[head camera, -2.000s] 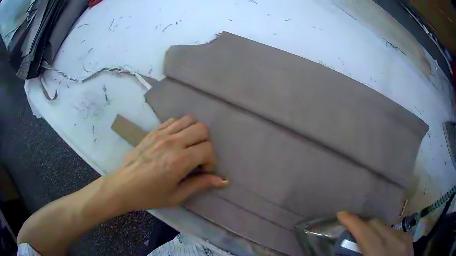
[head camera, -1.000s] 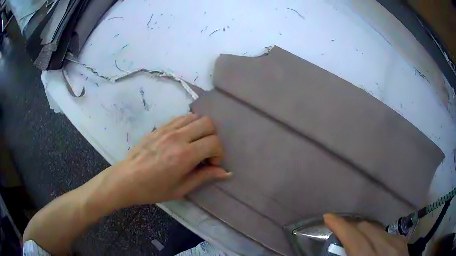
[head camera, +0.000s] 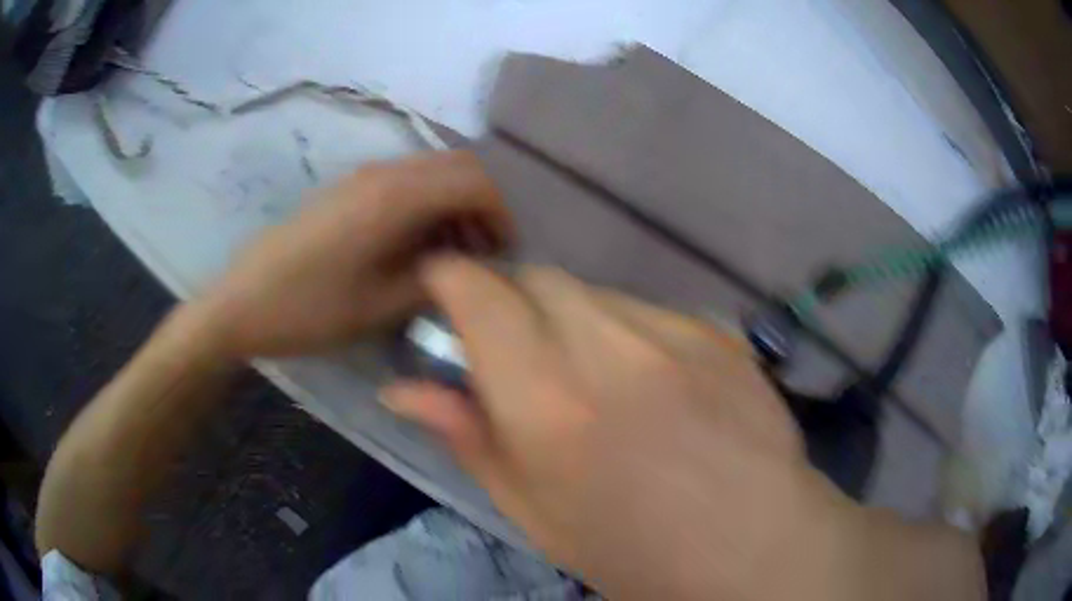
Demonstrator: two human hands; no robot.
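The taupe garment panel (head camera: 729, 176) lies slanting across the white table, with a dark straight fold (head camera: 635, 217) along its length. My right hand (head camera: 635, 411) is shut on the steam iron (head camera: 437, 346), over the panel's near left part; the hand hides most of the iron and the near hem edge. My left hand (head camera: 364, 252) lies at the panel's left end, fingers curled, close beside the right hand. Both hands are blurred, and what the left fingers hold is hidden. No card strip can be made out.
The green-striped hose (head camera: 917, 264) and black cable (head camera: 911, 335) cross over the panel's right part. A frayed strip (head camera: 276, 96) trails from dark stacked cloth (head camera: 71, 41) at upper left. The white table (head camera: 212, 164) has a curved near edge above dark floor.
My right hand has moved the iron left and up along the panel, close to my left hand. The hose and cable now cross the panel. Panel and left hand appear higher in view.
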